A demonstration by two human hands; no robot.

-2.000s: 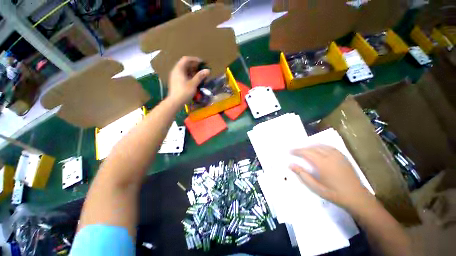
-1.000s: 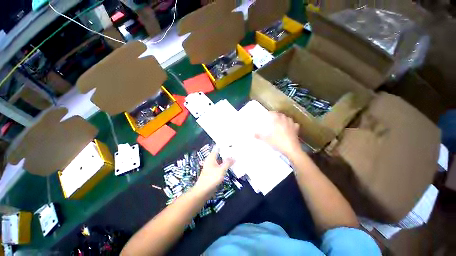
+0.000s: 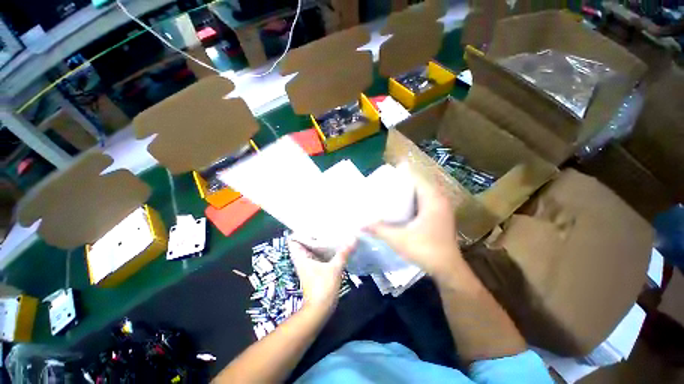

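My left hand (image 3: 321,271) grips the lower left edge of a white insert card (image 3: 289,180), which is raised and tilted above the bench. My right hand (image 3: 420,229) holds white insert material at its right side; the sheets are overexposed, so I cannot tell how many are held. More white inserts (image 3: 397,279) lie beneath my hands. A loose heap of batteries (image 3: 271,281) lies to the left, partly hidden by my left hand and forearm.
Yellow retail boxes (image 3: 349,127) with brown lids stand on the green belt (image 3: 150,296). White units (image 3: 186,237) and red cards (image 3: 231,216) lie beside them. A battery carton (image 3: 461,169) stands right, with kraft paper (image 3: 577,255) nearer me. Black cables (image 3: 142,356) lie lower left.
Both hands have lifted white inserts off the stack and tilted them up, covering part of a retail box. Earlier my left hand was at a retail box on the belt.
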